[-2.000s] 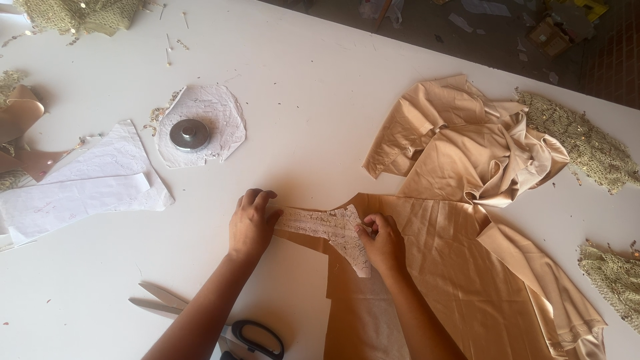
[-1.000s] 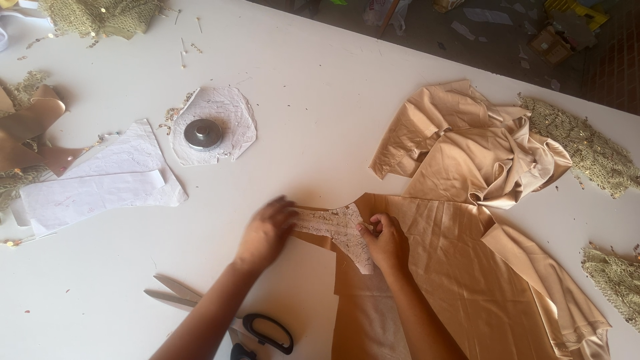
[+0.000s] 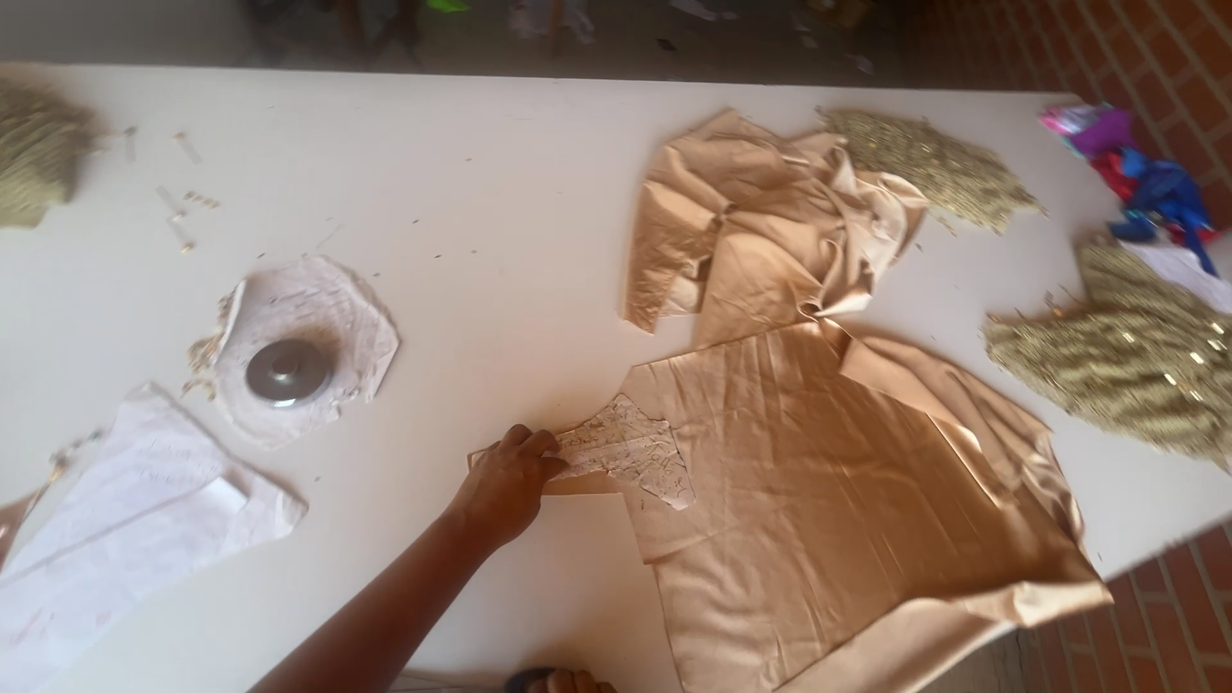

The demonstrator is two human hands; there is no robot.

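Note:
My left hand [image 3: 510, 481] presses down on the narrow left end of a paper pattern piece [image 3: 645, 452] that bears handwriting. That paper lies flat on gold satin fabric [image 3: 789, 481], which spreads over the white table. At the bottom edge of the view my right hand [image 3: 576, 681] shows only its fingers, at the black handle [image 3: 527, 680] of the scissors. Most of the scissors and of that hand is cut off, so the grip is unclear. A crumpled part of the gold satin [image 3: 770, 231] lies beyond the flat part.
A dark round weight [image 3: 289, 372] sits on a paper piece [image 3: 327, 289] to the left. Near it lies a larger white paper pattern [image 3: 144, 500]. Pins [image 3: 173, 202] lie farther back. Sequined fabric [image 3: 934, 164] and bright cloth scraps [image 3: 1155, 183] are at the right, beside a brick wall [image 3: 1184, 58].
My right hand has left the wide end of the paper pattern and is now down at the scissors handle. My left hand is still at the narrow end. The view has shifted and turned.

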